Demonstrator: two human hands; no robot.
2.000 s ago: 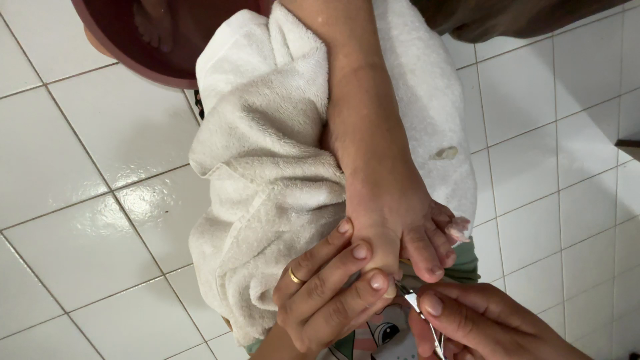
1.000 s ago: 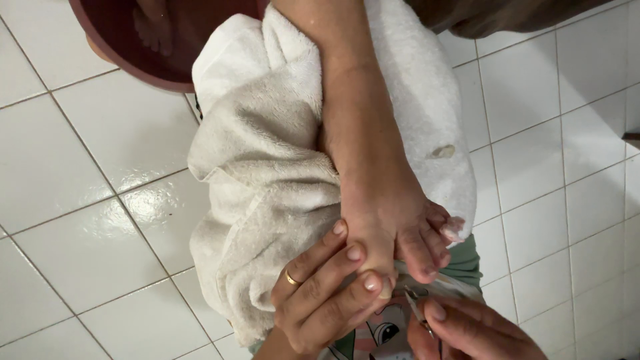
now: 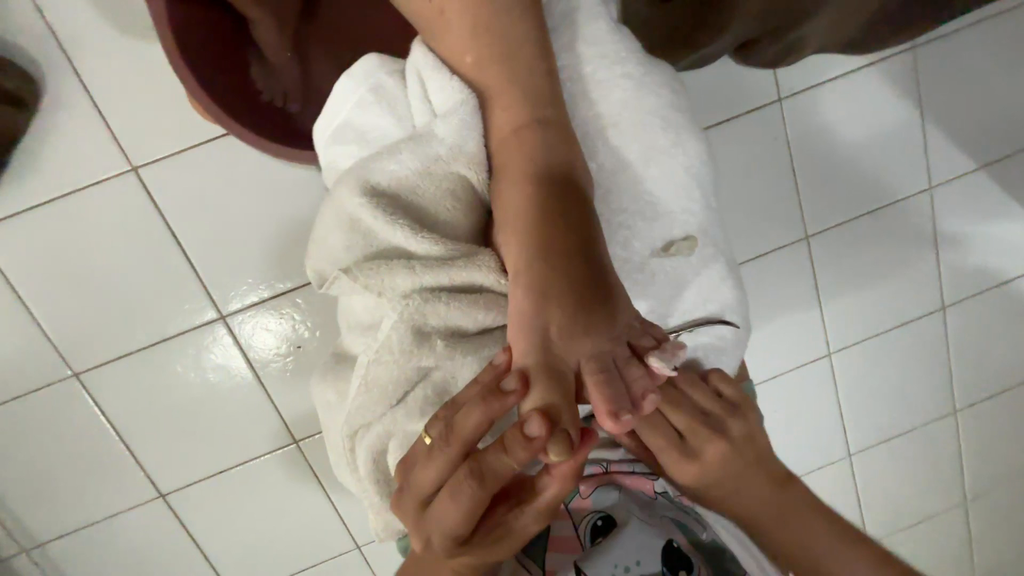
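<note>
Another person's bare foot rests on white towels, toes pointing down the view. My left hand holds its big toe, fingertips on the side and thumb near the nail tip. Beside the smaller toes is my right hand, back up, with its fingertips partly hidden beneath them; whether it holds anything cannot be told. A white cotton wad sits at the small toes. Just beyond it, a slim curved metal part of a tool, apparently the nipper, shows against the towel, its other end hidden.
A dark red basin at the upper left holds the person's other foot. A small pale scrap lies on the towel. White floor tiles surround the work. Below the foot is printed fabric; dark cloth is at the top.
My right hand has moved from the big toe to beside the small toes. The metal tool, earlier in its fingers by the big toe, now shows beyond the small toes. My left hand stays at the big toe.
</note>
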